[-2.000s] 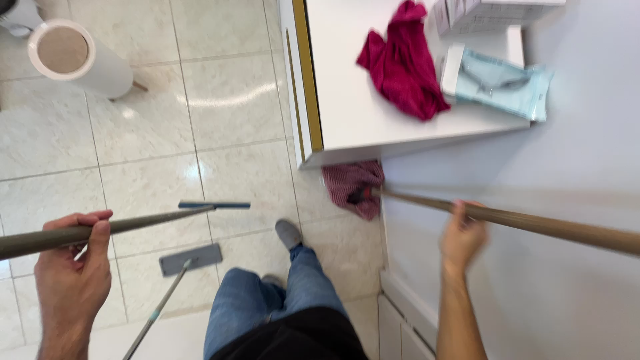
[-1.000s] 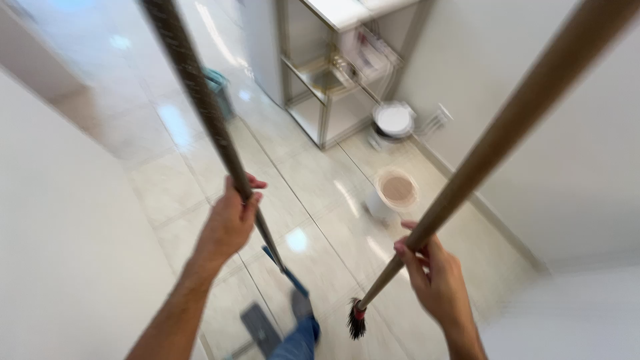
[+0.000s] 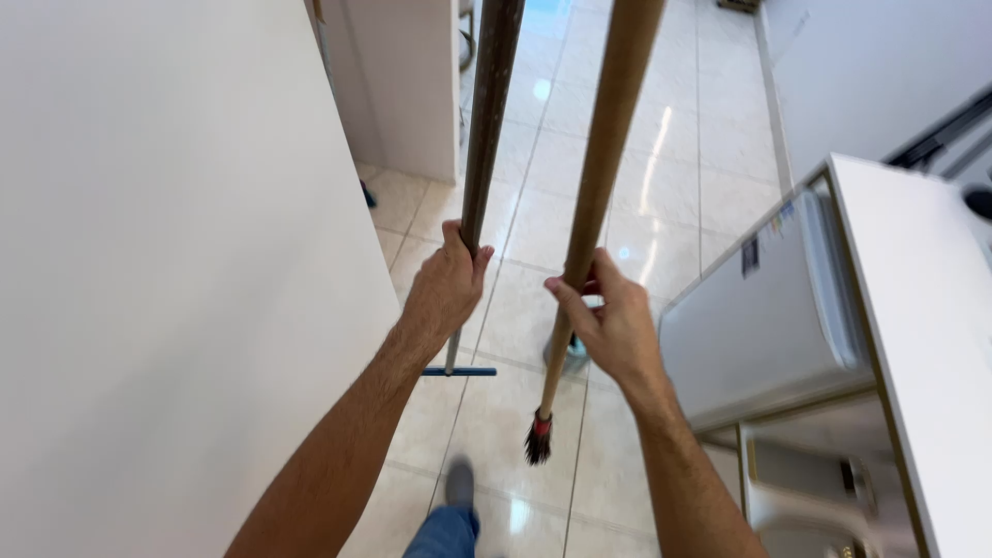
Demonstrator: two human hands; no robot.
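Note:
My left hand grips the dark handle of a floor squeegee, whose blue blade shows low over the tiled floor. In my right hand is the light wooden handle of a broom with dark bristles and a red collar. Both handles slant up past the top of the view, side by side and apart. Behind the right hand, partly hidden by it and the wooden handle, stands a bucket with something teal in it.
A white wall or panel fills the left side, with another white partition beyond it. At the right stands a white-topped shelf unit with gold edges, holding a small white fridge. Tiled floor runs ahead between them.
The view has swung strongly. Both handles stay in my hands and now stand closer together. The shelf unit with the fridge and the bucket behind my right hand have come into view.

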